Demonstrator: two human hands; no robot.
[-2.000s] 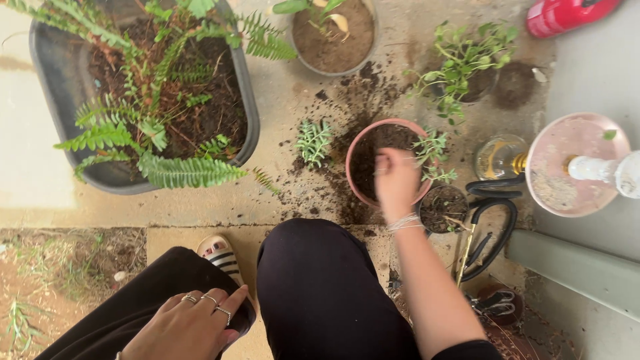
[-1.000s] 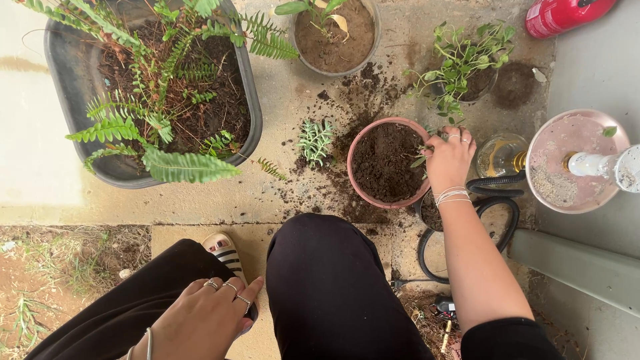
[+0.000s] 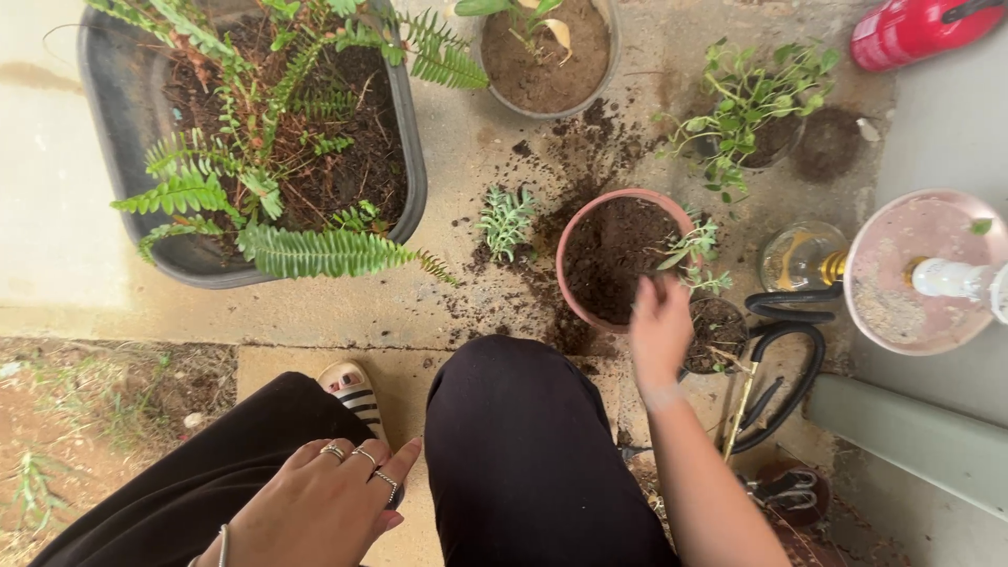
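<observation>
My right hand (image 3: 663, 323), slightly blurred, is over the lower right rim of a round terracotta-coloured pot (image 3: 573, 291) of dark soil. Its fingertips point into the pot; whether they grip anything cannot be told. A grey-green leafy sprig (image 3: 697, 244) leans over the pot's right rim, just above the fingers. Left of the pot, a similar small plant (image 3: 506, 222) lies on the concrete amid spilled soil. My left hand (image 3: 327, 492), with several rings, rests by my left knee with nothing visible in it, its fingers partly bent.
A fern stands in a large grey planter (image 3: 417, 157). Near the pot are a round planter (image 3: 543, 63), a trailing plant (image 3: 740, 118) and a small soil pot (image 3: 713, 335). At right are a glass-based hookah (image 3: 803, 256) with black hose (image 3: 819, 346) and a red fire extinguisher (image 3: 921, 31).
My right hand has moved from the sprig at the pot's right rim down and left to its lower right rim. The left hand stays by my knee.
</observation>
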